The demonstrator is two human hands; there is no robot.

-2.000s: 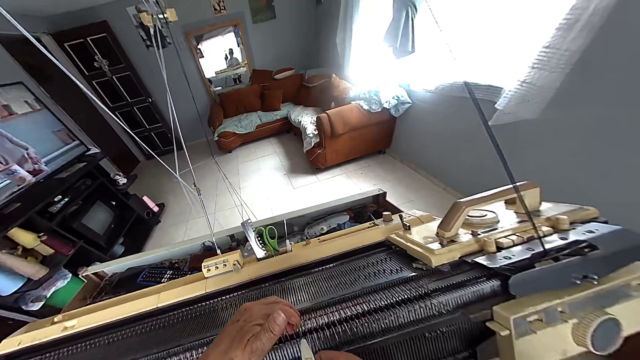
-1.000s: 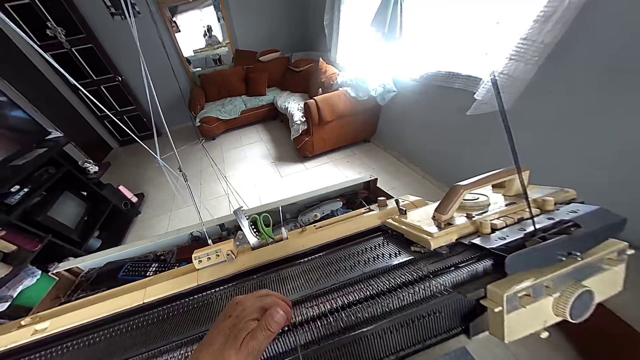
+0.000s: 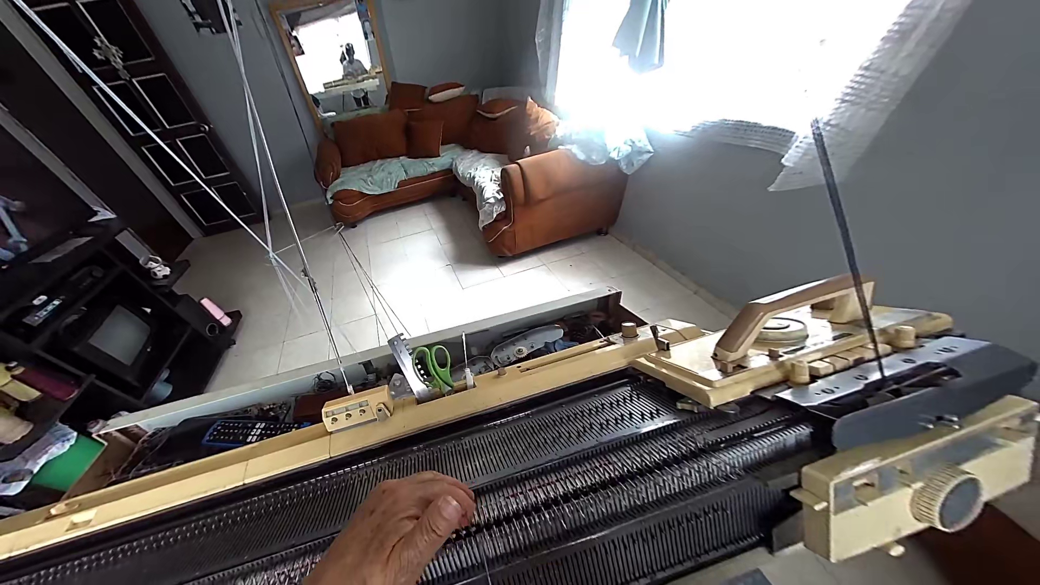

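My left hand (image 3: pixel 406 524) rests with bent fingertips at the needle rows of a knitting machine's needle bed (image 3: pixel 569 479); whether its fingers pinch anything is hidden. My right hand is out of view. At the right end of the bed sits the cream knitting carriage (image 3: pixel 780 333) with its curved handle. Below it is the front carriage with a round ribbed dial (image 3: pixel 946 497). A dark yarn (image 3: pixel 845 227) runs down steeply into the metal plate of the carriage (image 3: pixel 886 374).
Behind the bed, a long tray (image 3: pixel 561 305) holds green-handled scissors (image 3: pixel 435 367), a remote control (image 3: pixel 248 432) and loose tools. A cream row counter (image 3: pixel 356 409) sits on the rear rail. Light strands (image 3: pixel 276 195) hang at left. A brown sofa (image 3: pixel 561 195) stands beyond.
My right hand, at the lower edge beside the left with a small pale object two seconds ago, has left the view. My left hand remains at the needle bed. The view has shifted.
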